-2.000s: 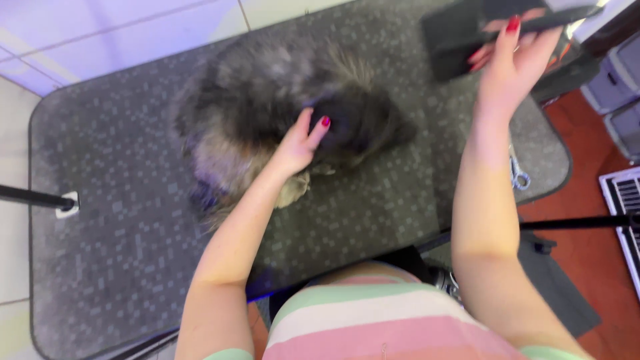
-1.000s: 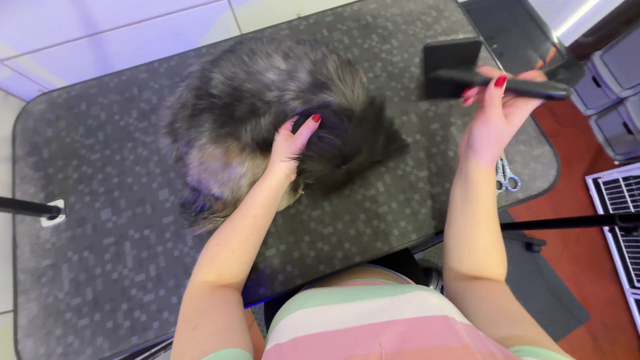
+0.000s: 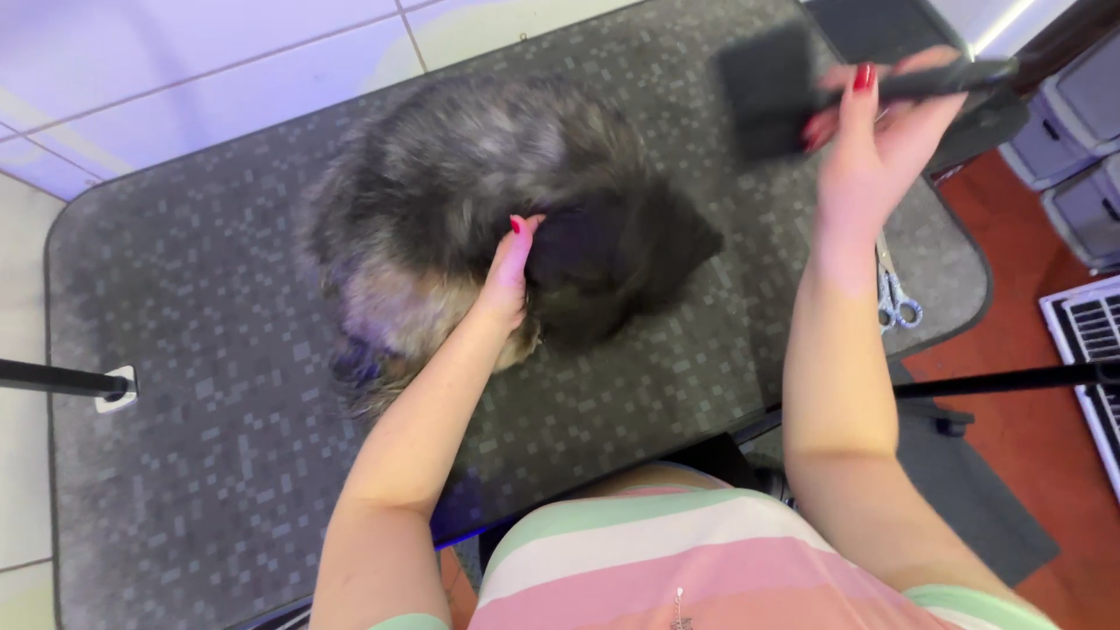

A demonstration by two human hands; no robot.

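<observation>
A grey and tan long-haired dog (image 3: 472, 175) lies curled on a speckled grooming table (image 3: 210, 367), its dark head toward the right and blurred. My left hand (image 3: 512, 276) rests at the dog's neck, the thumb showing and the other fingers buried in fur. Up at the right, away from the dog, my right hand (image 3: 875, 131) grips the dark handle of a slicker brush (image 3: 770, 92); its wide rectangular head points left and is blurred. A pair of scissors (image 3: 897, 302) lies on the table beside my right forearm.
White wall tiles (image 3: 219, 61) border the table's far edge. A black bar (image 3: 61, 378) meets the table at left; another (image 3: 1006, 381) crosses at right. Grey plastic drawers (image 3: 1085, 201) and a white-framed grate (image 3: 1094, 332) stand at the right, by the reddish floor (image 3: 989, 219). A dark tray-like object lies behind my right hand.
The brush and my right hand were blurred two seconds ago, sharper one second ago, and the brush is blurred again now. My left hand stays at the dog's neck.
</observation>
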